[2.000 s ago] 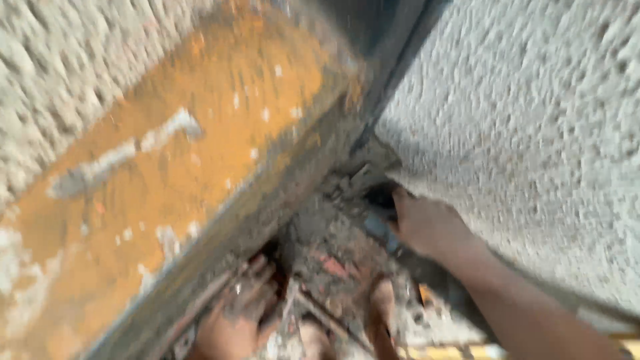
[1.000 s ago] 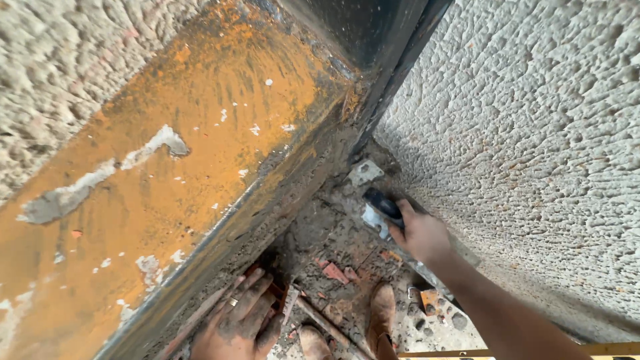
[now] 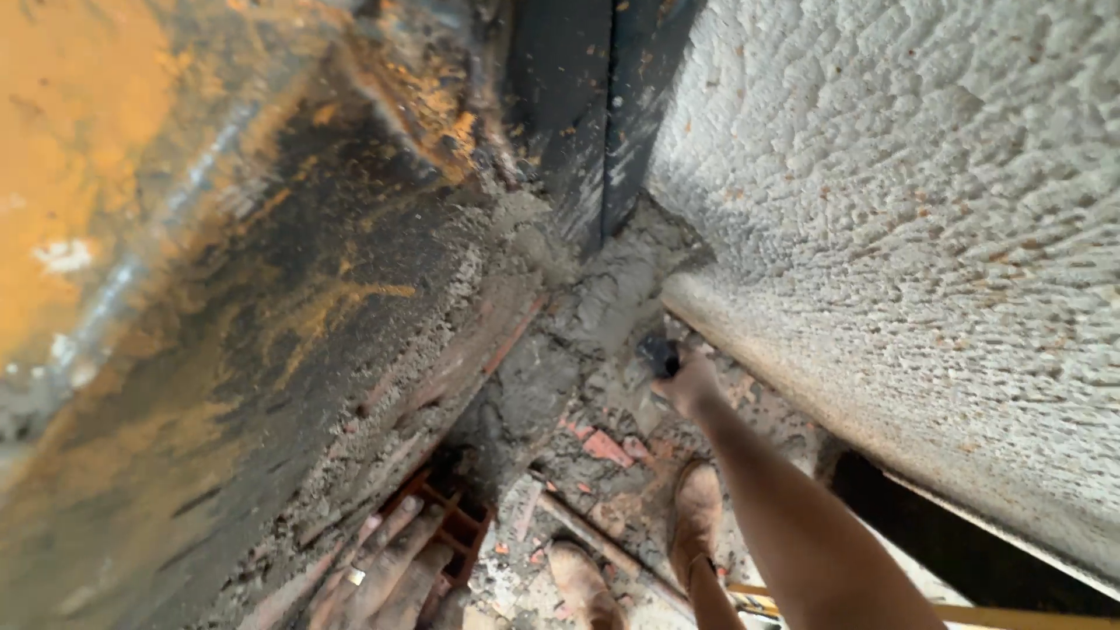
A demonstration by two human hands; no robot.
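My right hand (image 3: 691,381) is closed around the dark handle of a trowel (image 3: 658,357), low in the corner beside the wet grey mortar (image 3: 604,306); its blade is mostly hidden or blurred. At the lower left my left hand (image 3: 385,569), with a ring on one finger, rests its spread fingers on a red hollow clay brick (image 3: 464,525). That brick sits against the foot of the mortar-crusted wall side (image 3: 411,385). Mortar fills the gap between this side and the dark metal post (image 3: 569,114).
A rough white textured wall (image 3: 919,219) rises on the right, an orange-painted steel beam (image 3: 79,131) on the left. Broken red brick pieces (image 3: 605,446), a rod (image 3: 604,542) and my boots (image 3: 697,507) are on the ground. A dark opening (image 3: 962,542) lies at lower right.
The view has moved closer to the corner. The trowel's pale blade, plain a second ago, is now hardly visible. More smooth mortar shows at the post's foot. My left hand remains at the lower left.
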